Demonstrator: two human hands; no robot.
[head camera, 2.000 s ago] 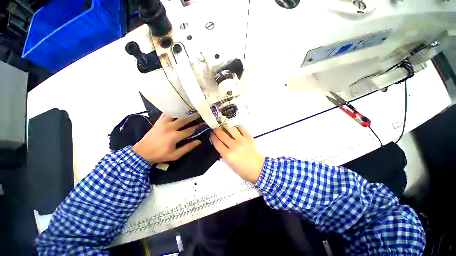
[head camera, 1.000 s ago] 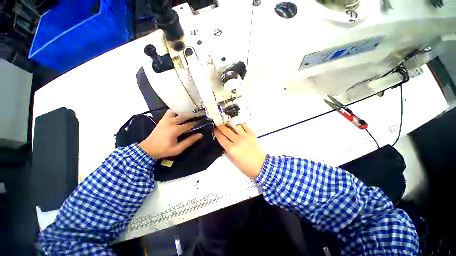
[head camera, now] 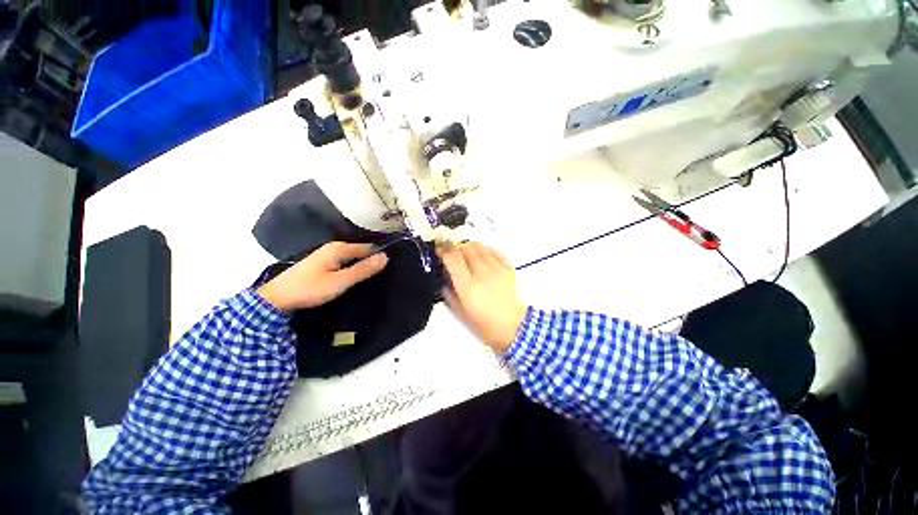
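A black padded fabric workpiece (head camera: 377,317) with a small yellow sticker lies on the white table under the sewing machine's presser foot (head camera: 427,246). My left hand (head camera: 327,274) lies flat on its upper left part, fingers towards the foot. My right hand (head camera: 483,287) is at its right edge beside the foot, fingertips partly hidden by the machine; whether they pinch the edge is not clear. A thin black tape (head camera: 604,236) runs from the right to the foot. A dark grey flap of fabric (head camera: 302,219) sticks out behind the left hand.
Red-handled snips (head camera: 690,229) lie open right of the needle. A long black case (head camera: 126,322) lies at the table's left. Black panels (head camera: 755,337) are stacked at the right front. A blue bin (head camera: 166,75) stands behind the table. The white machine head (head camera: 544,111) fills the back.
The workpiece has turned at the foot, and the grey flap now shows more to the left. My left hand has shifted slightly away from the foot. The whole view has shifted somewhat.
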